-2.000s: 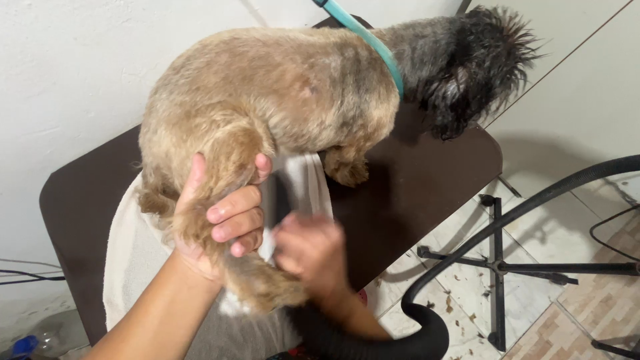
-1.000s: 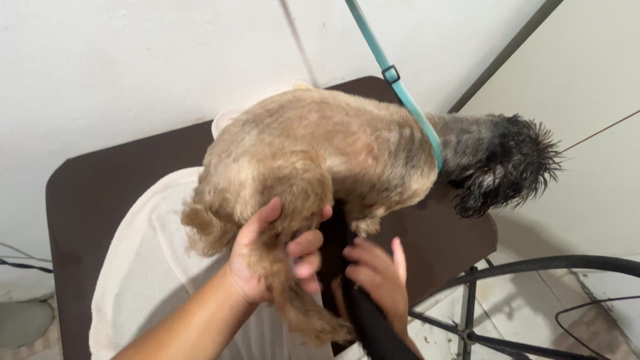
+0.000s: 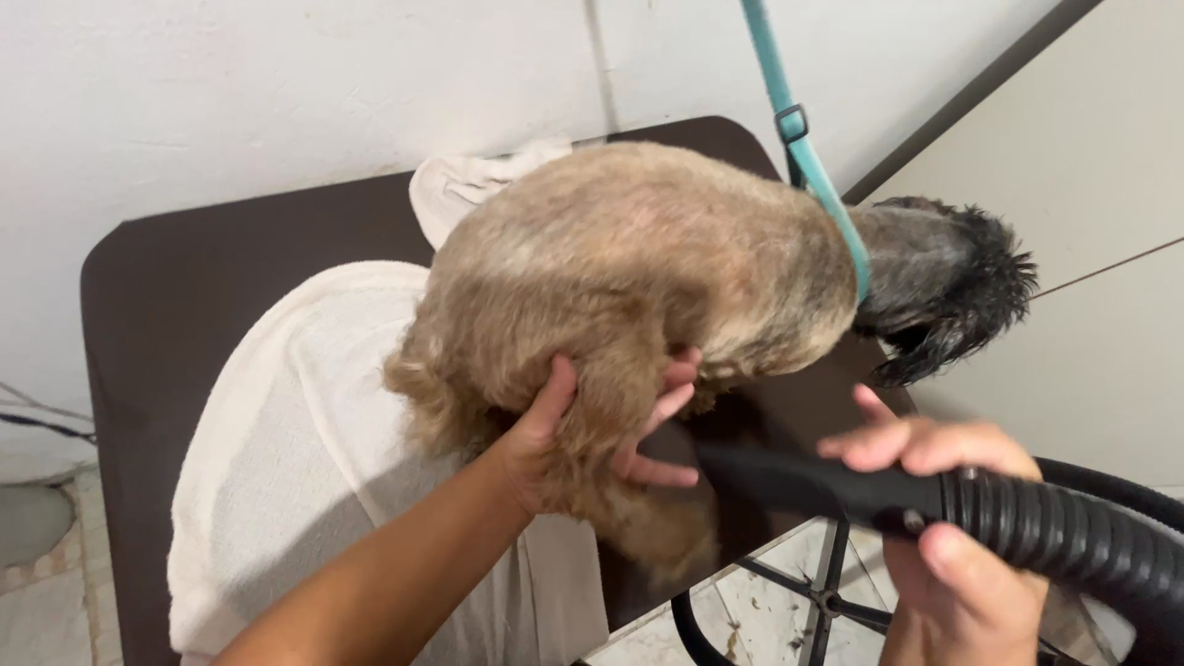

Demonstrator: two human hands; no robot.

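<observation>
A dog (image 3: 638, 240) with short tan fur and a dark, damp-looking head stands on a dark brown grooming table (image 3: 231, 240), head to the right. A teal grooming loop (image 3: 828, 190) runs around its neck and shoulders. My left hand (image 3: 592, 444) cups a hind leg from below, thumb on the near side and fingers showing beyond it. In my right hand (image 3: 962, 509) is the black nozzle of a pet dryer (image 3: 851, 490), joined to a ribbed hose (image 3: 1045, 523); its tip points left at the held leg. The lower leg is blurred.
A white towel (image 3: 277, 416) lies on the table's left part, and another white cloth (image 3: 453, 190) is bunched behind the dog. The white wall (image 3: 277, 83) borders the far edge. Below right are a black wheeled base (image 3: 826, 601) and tiled floor (image 3: 758, 610) with hair scraps.
My right hand and the nozzle have moved to the right, away from the dog's leg. My left hand still holds the hind leg. The view has shifted.
</observation>
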